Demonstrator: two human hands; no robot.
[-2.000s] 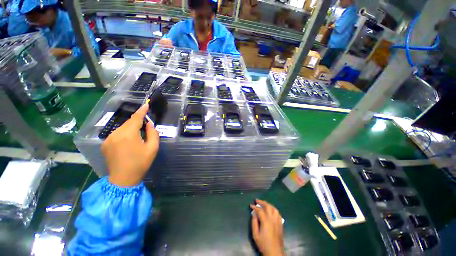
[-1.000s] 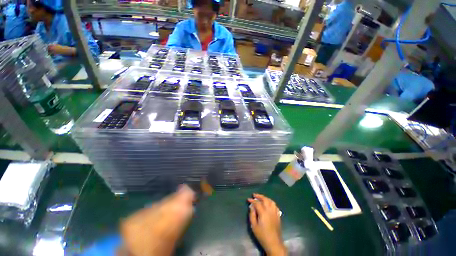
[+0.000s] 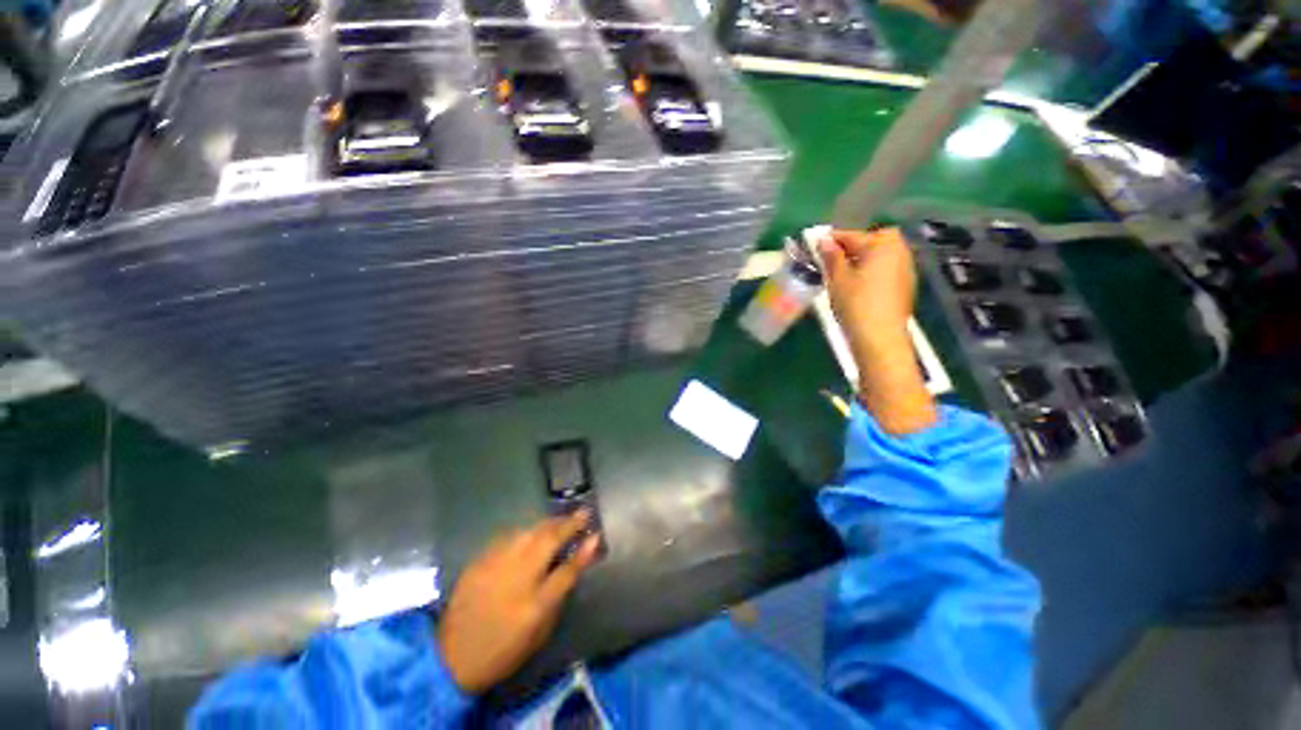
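A small black keypad phone (image 3: 567, 468) lies on the dark green bench mat, screen end away from me. My left hand (image 3: 514, 592) holds its lower end with the fingertips over the keys. A white card (image 3: 713, 419) lies flat on the mat to the right of the phone. My right hand (image 3: 870, 285) is raised at the whitish bottle with a yellow-pink label (image 3: 779, 304), its fingertips pinching a small white wad (image 3: 816, 243) at the bottle's top. The hand and forearm cover most of the white tray (image 3: 927, 357) behind.
A tall stack of clear blister trays (image 3: 428, 271) with phones on top stands at the back left. A clear tray of black phones (image 3: 1030, 335) lies at the right. A glaring clear film strip (image 3: 383, 521) lies left of the phone. A grey post (image 3: 949, 107) slants behind my right hand.
The view has tilted down and right. My left hand has brought a phone from the stack to the mat. My right hand has left the mat for the bottle, and the white card now shows.
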